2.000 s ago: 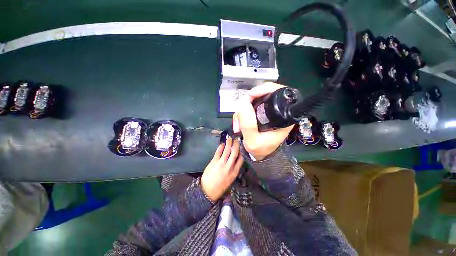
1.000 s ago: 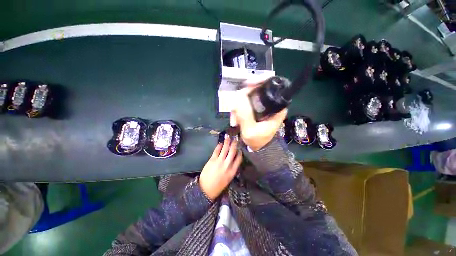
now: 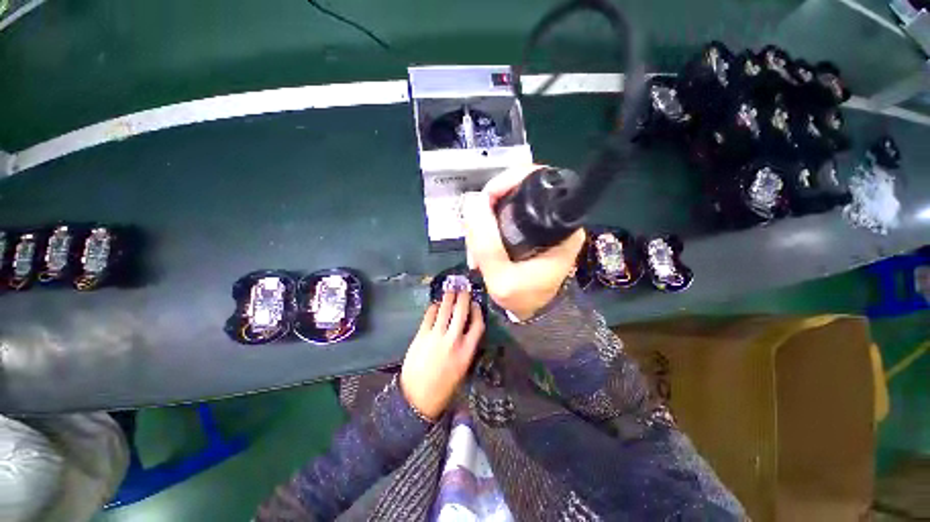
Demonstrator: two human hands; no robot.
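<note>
My right hand (image 3: pixel 518 263) is closed around the black electric screwdriver (image 3: pixel 543 209), just in front of the screw feeder (image 3: pixel 452 159). The tool's tip is hidden by my hand. My left hand (image 3: pixel 443 352) has its fingertips on a round black housing (image 3: pixel 441 289) with a pale circuit board (image 3: pixel 456 283) in it, at the bench's near edge. Part of the housing is hidden under my fingers. The feeder is a pale grey box with an open window and a red switch.
Two black units (image 3: pixel 328 304) sit to the left, more (image 3: pixel 95 254) at far left, a few (image 3: pixel 611 257) right of my hand. A heap (image 3: pixel 747 119) and whitish bits (image 3: pixel 873 198) lie far right. A carton (image 3: pixel 760 398) stands below right; a person's sleeve (image 3: pixel 61 464) shows lower left.
The view has shifted. My right hand with the screwdriver has moved away from my left fingers, so the housing and board under them now show. My left hand stays at the housing.
</note>
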